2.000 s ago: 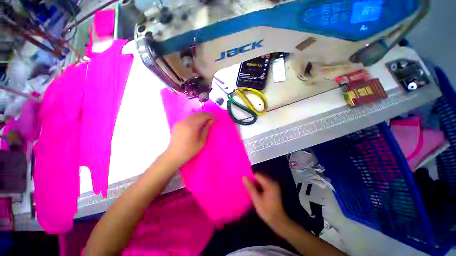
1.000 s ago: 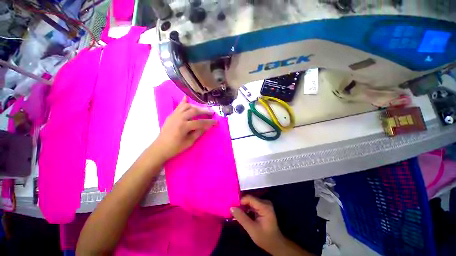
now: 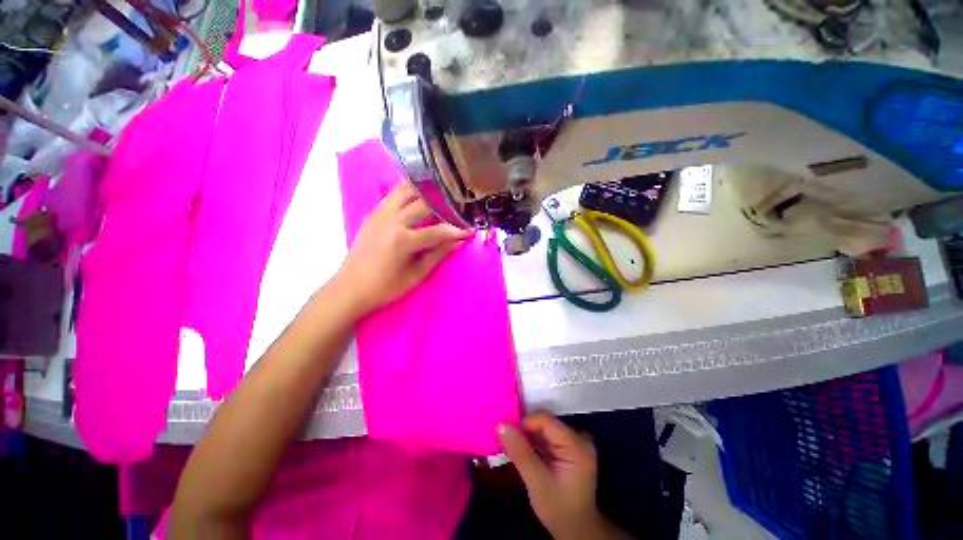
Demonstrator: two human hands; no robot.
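Note:
A bright pink fabric panel (image 3: pixel 438 348) lies under the left end of the sewing machine (image 3: pixel 676 137), its near end at the table's front edge. My left hand (image 3: pixel 396 248) rests on the panel just left of the presser foot (image 3: pixel 484 227), its fingertips pressing the fabric close to the foot. My right hand (image 3: pixel 549 459) pinches the panel's near right corner at the table edge. The needle itself is too small to make out.
Scissors (image 3: pixel 599 261) with green and yellow loops lie right of the foot, by a black object (image 3: pixel 625 198). Further right are a beige cloth (image 3: pixel 808 211) and a dark red packet (image 3: pixel 885 287). More pink panels (image 3: pixel 143 274) lie left. A blue basket (image 3: pixel 813 454) stands below right.
The view has moved closer to the machine. My left hand has come nearer the foot. The panel, bunched and slanted before, now lies flatter and straighter, with my right hand at its near corner.

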